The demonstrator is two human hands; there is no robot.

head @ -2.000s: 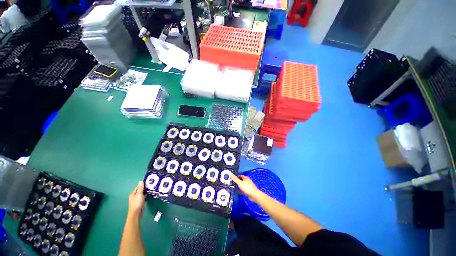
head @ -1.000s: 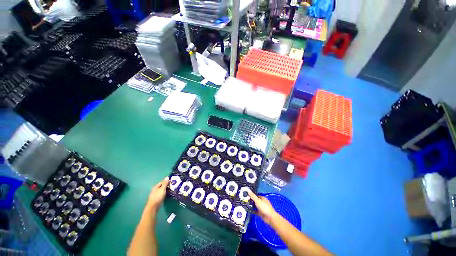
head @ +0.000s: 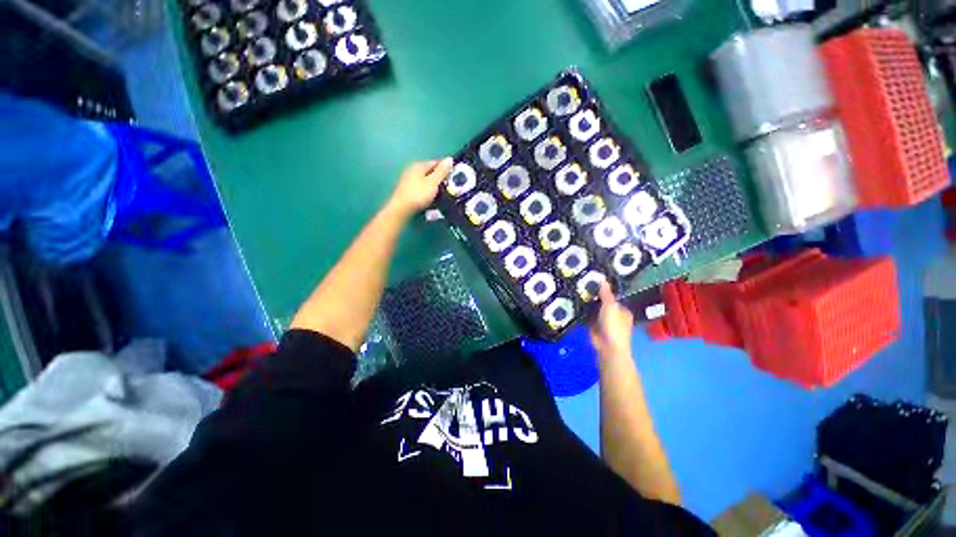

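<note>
A black blister tray [head: 561,199] of silver-white ring modules with dark centres lies tilted in view over the green bench. My left hand [head: 421,187] grips its left edge, with the thumb over the rim. My right hand [head: 612,315] grips its lower right edge, with fingers by a module. A second black tray [head: 283,58] with similar modules lies at the upper left of the bench. A small-parts tray [head: 430,313] with a fine dark grid is near the front edge, below the held tray. Whether the held tray touches the bench, I cannot tell.
A smartphone [head: 674,111] and a clear gridded tray [head: 704,208] lie right of the held tray. Whitish plastic stacks [head: 781,126] and a red basket [head: 886,115] stand farther right. More red baskets [head: 823,315] and a round blue bin [head: 566,362] are beyond the bench edge.
The view has turned and tipped down, so the bench appears rotated and my black shirt shows. Both hands still hold the same tray. The second tray now appears at the upper left.
</note>
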